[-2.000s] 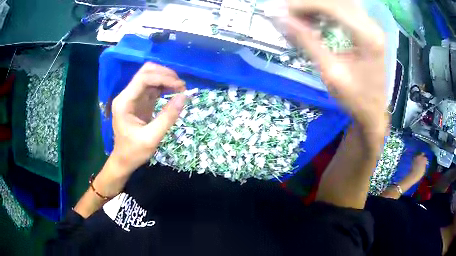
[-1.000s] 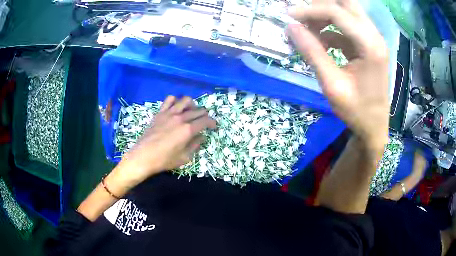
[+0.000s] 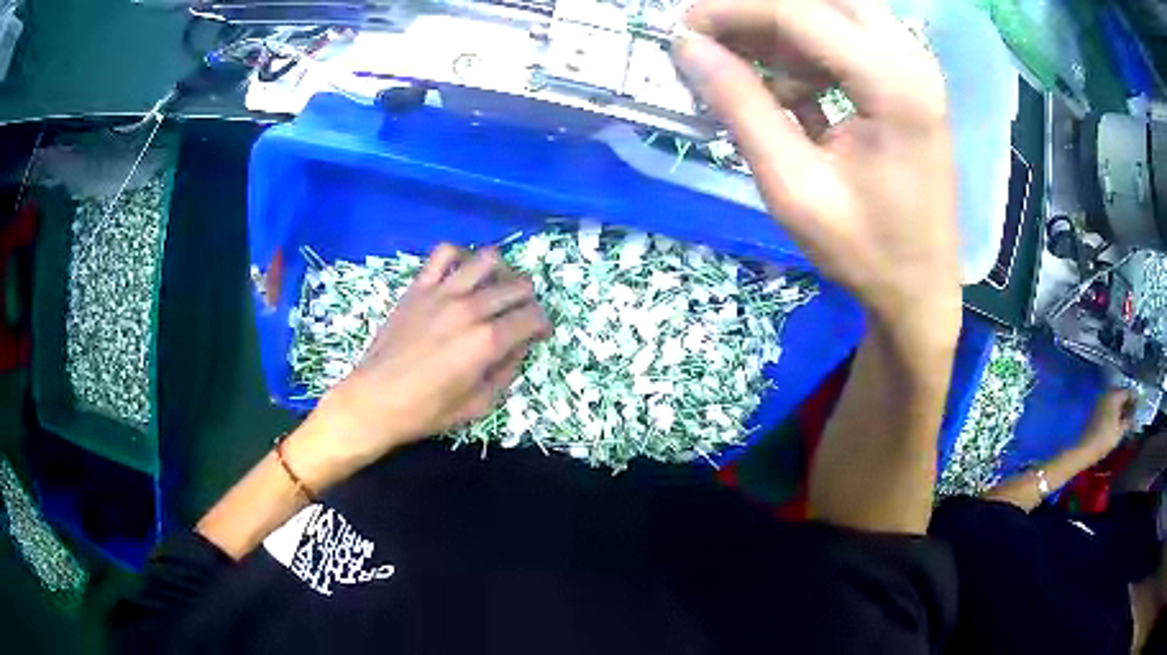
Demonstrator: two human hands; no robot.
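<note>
A deep blue bin (image 3: pixel 422 173) lies in front of my body, full of loose wired connectors (image 3: pixel 640 339) with white housings and thin green and white leads. My left hand (image 3: pixel 454 339) rests on the connectors at the bin's left-centre, fingers curled down; what its fingertips hold is hidden. My right hand (image 3: pixel 838 160) is raised at the right end of the metal fixture (image 3: pixel 589 51), thumb and forefinger close together at its plates. Whether a connector is between them is too blurred to tell.
A clear tub (image 3: pixel 983 192) with similar pieces stands right of the fixture, partly behind my right hand. A dark green crate (image 3: pixel 156 301) of pieces is at far left. Thin cables run at upper left. At right are a second blue bin (image 3: pixel 962 384) and a neighbouring person's arm (image 3: pixel 1075 454).
My left hand has gone from raised above the bin down onto the connectors. My right hand has shifted a little left along the fixture. The neighbour's hand has moved up and right.
</note>
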